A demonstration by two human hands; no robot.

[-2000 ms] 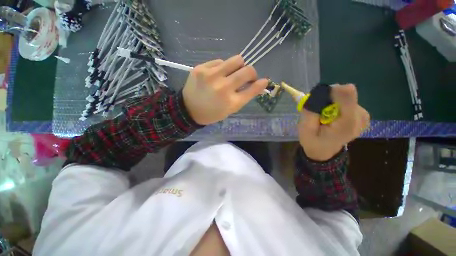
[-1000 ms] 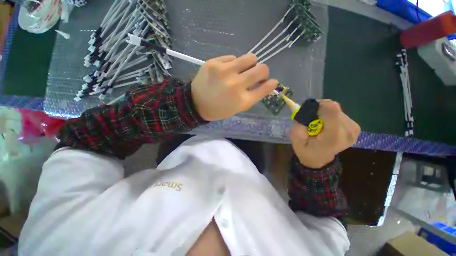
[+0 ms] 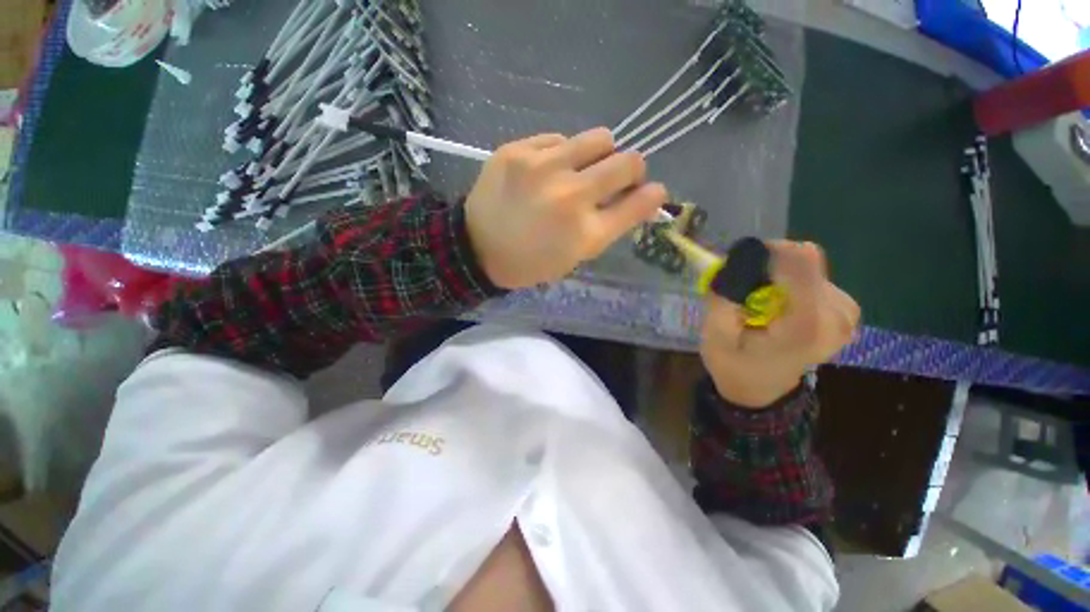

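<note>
My left hand (image 3: 556,206) is closed on a white cable (image 3: 448,146). The cable's black section and small white plug stick out to the left. Its green circuit board (image 3: 672,234) shows just past my fingertips, close to the bench edge. My right hand (image 3: 775,320) grips a yellow-and-black glue bottle (image 3: 747,275). The bottle's pale yellow nozzle points up and left and meets or overlaps the board; exact contact cannot be told. Whether glue comes out cannot be seen.
A pile of harnessed boards (image 3: 323,108) lies at left. More boards with white cables (image 3: 747,60) lie beyond my hands. Several loose cables (image 3: 983,245) lie on the green mat at right, near a red bottle (image 3: 1038,96). A tape roll (image 3: 120,30) is at upper left.
The nozzle has moved from right of the board to over it. The board's angle has shifted a little. The whole view has also shifted slightly. Both hands keep their holds.
</note>
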